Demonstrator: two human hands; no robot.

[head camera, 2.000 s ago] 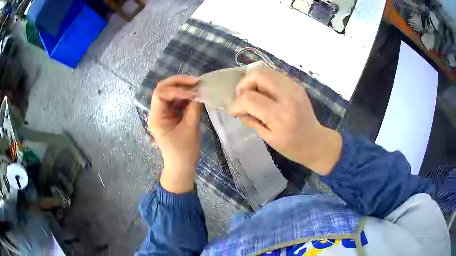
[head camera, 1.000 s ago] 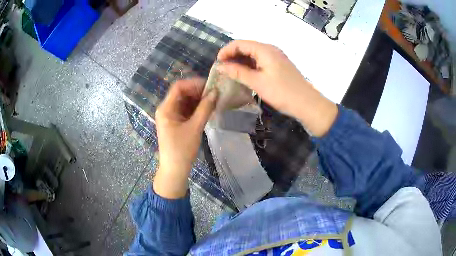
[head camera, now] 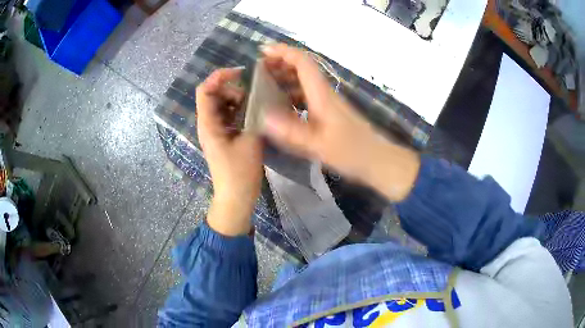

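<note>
A small stack of grey-beige cut pieces [head camera: 263, 96] is held upright between my two hands above the plaid cloth [head camera: 211, 70]. My left hand [head camera: 228, 134] grips its left side. My right hand [head camera: 321, 122] holds its right side, with the thumb across the near face; this hand is blurred. A row of overlapping grey cut pieces [head camera: 312, 218] lies on the dark cloth below my hands, its upper end partly hidden by them. A thin whitish cord [head camera: 327, 64] shows behind my right hand.
A white machine table [head camera: 385, 57] with metal machine parts [head camera: 417, 14] is at the top. A white panel [head camera: 513, 134] and a pile of scraps on an orange-brown shelf [head camera: 526, 29] are at the right. A blue crate [head camera: 80, 38] stands on the floor at upper left.
The held pieces have turned from lying across between my hands to standing upright, and are now seen nearly edge-on. My right hand has moved to their right side.
</note>
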